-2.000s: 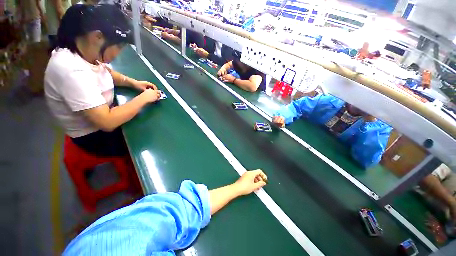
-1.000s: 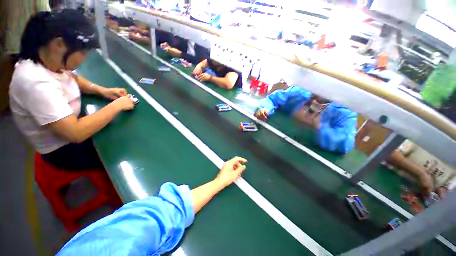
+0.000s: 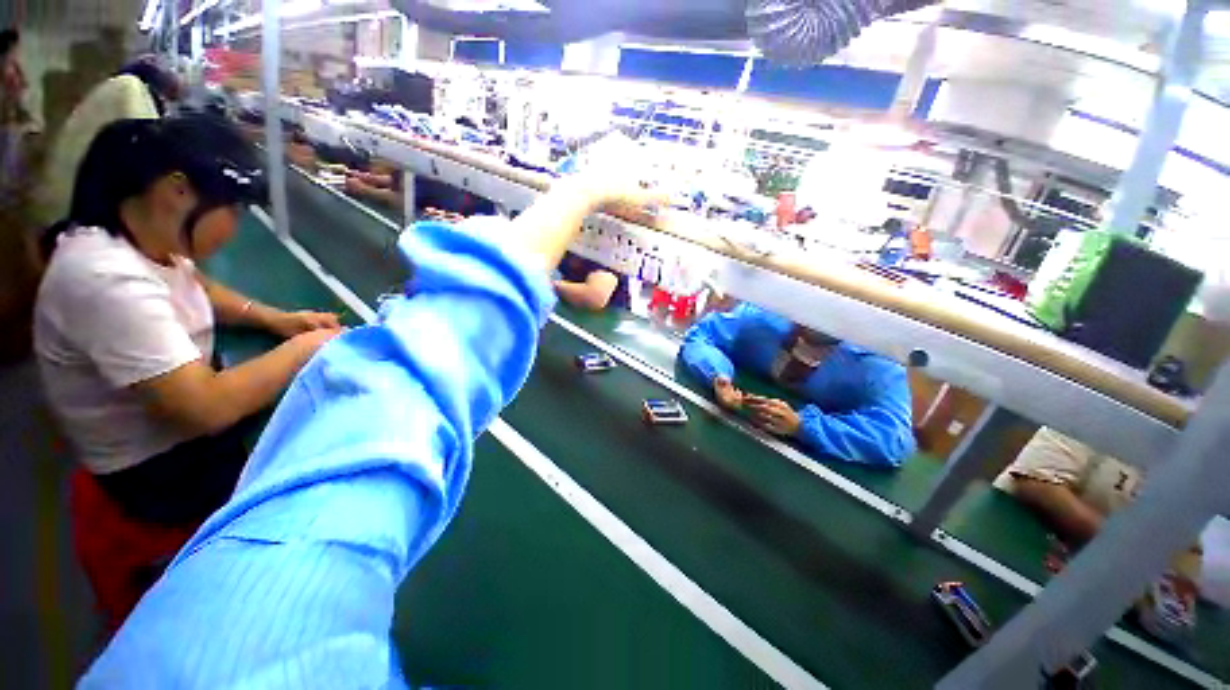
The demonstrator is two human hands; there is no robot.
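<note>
My left hand (image 3: pixel 610 178) is raised on an outstretched blue-sleeved arm, in front of the overhead shelf (image 3: pixel 863 290). It is washed out by bright light, so its fingers and anything in them cannot be made out. Small open-framed units lie apart on the dark green conveyor belt (image 3: pixel 755 506): one (image 3: pixel 664 411) and another (image 3: pixel 595 361) beyond my arm, and one (image 3: pixel 960 613) at the lower right. My right hand is out of the picture.
A person in a pale shirt (image 3: pixel 115 317) sits at the left. A person in blue (image 3: pixel 863 404) works across the belt. A slanting grey post (image 3: pixel 1099 566) stands at the lower right. A green box with a black end (image 3: pixel 1126 297) sits on the shelf.
My left hand has risen from the near guide rail to the height of the shelf. The view has tilted up, showing more of the shelf and the ceiling duct.
</note>
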